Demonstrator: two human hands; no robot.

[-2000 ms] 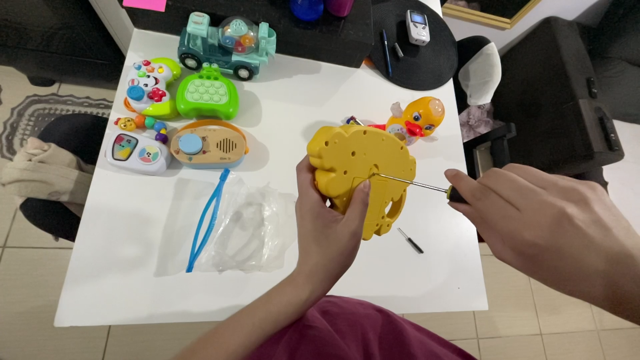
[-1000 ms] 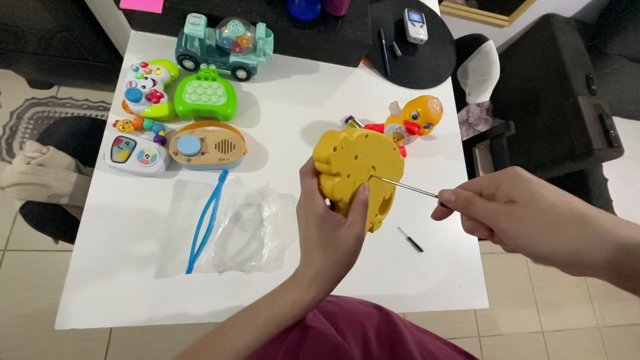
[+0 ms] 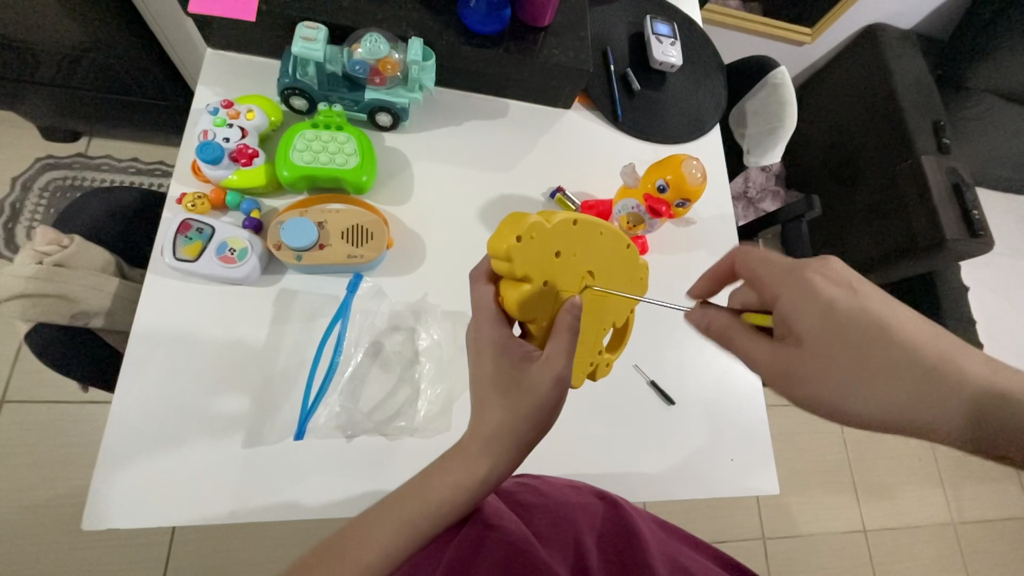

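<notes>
My left hand [image 3: 524, 360] grips a yellow plastic toy [image 3: 552, 248] by its left and lower side, with the side that has several small holes facing up. A screwdriver [image 3: 652, 302] with a long metal shaft and a yellow and dark handle is held in my right hand [image 3: 832, 344]; its tip meets the toy near the middle, just above my left thumb. On the table to the right of the toy lies a small dark-handled screwdriver [image 3: 656, 386]. Behind the toy sits an orange duck toy [image 3: 672, 188], with batteries [image 3: 565, 198] at its left.
Several toys stand at the left: a teal truck [image 3: 344, 80], a green pop-it toy [image 3: 326, 156], a wooden-look radio toy [image 3: 332, 236] and a white toy [image 3: 214, 252]. A clear zip bag [image 3: 392, 368] lies nearer. A black round mat [image 3: 680, 96] bears a pen and a white device [image 3: 663, 43].
My right hand's fingers have shifted their hold on the screwdriver, whose tip stays at the toy. My left hand keeps hold of the yellow toy, which has tilted slightly.
</notes>
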